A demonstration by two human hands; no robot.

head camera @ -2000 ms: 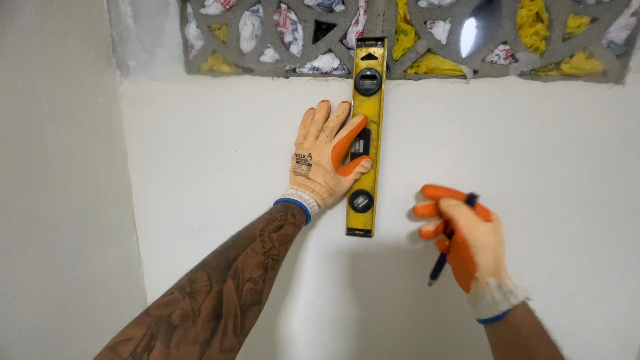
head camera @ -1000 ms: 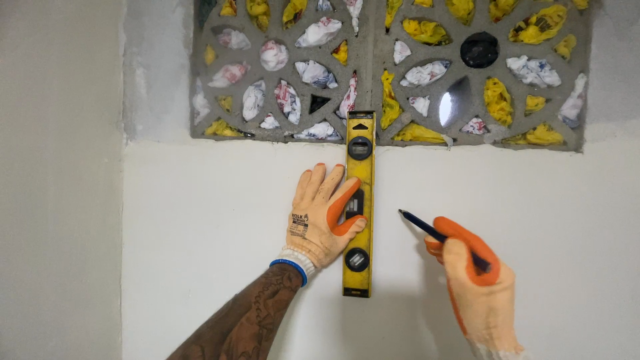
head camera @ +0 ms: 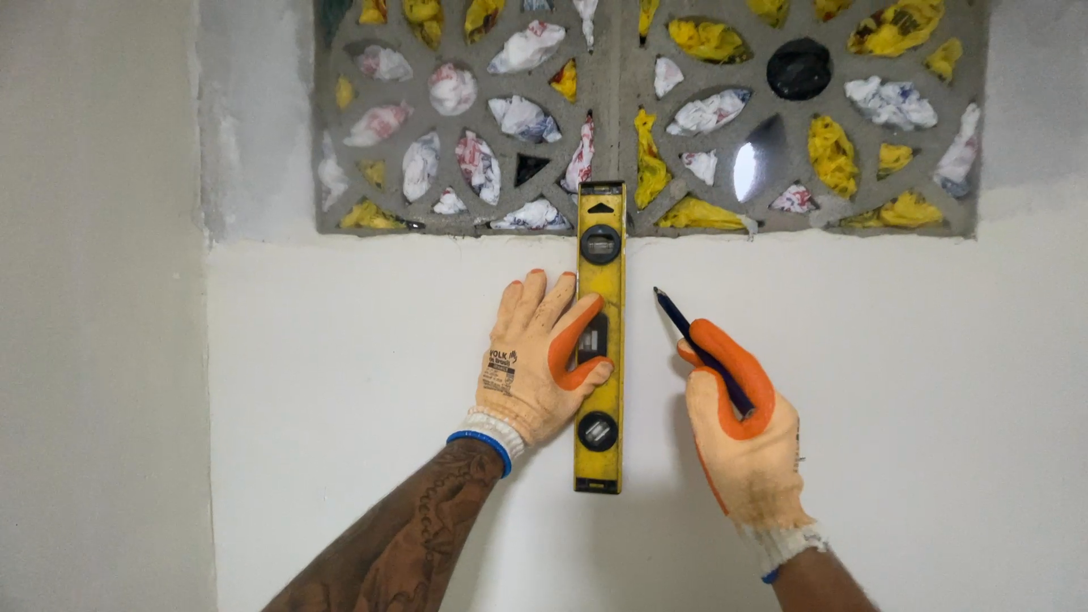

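Note:
A yellow spirit level [head camera: 602, 285] with black-ringed vials stands upright against the white wall [head camera: 357, 340], its top end overlapping the lower edge of the block screen. My left hand [head camera: 540, 361], in a cream and orange work glove, presses it to the wall, with the thumb and forefinger over the middle vial. To the right of the level, my right hand [head camera: 744, 416], gloved alike, grips a dark pencil [head camera: 704, 353]. The pencil's tip points up and to the left, a short way from the level's right edge.
Above the white wall is a grey openwork block screen [head camera: 614, 110], its openings stuffed with white, yellow and black plastic bags. Bare grey plaster [head camera: 255, 127] borders it. A greyish side wall [head camera: 102, 297] meets the white wall at a corner on the left.
My right hand has turned the pencil from tip down to tip up and brought it nearer the level's right edge. My left hand stays on the level. The view has tilted up.

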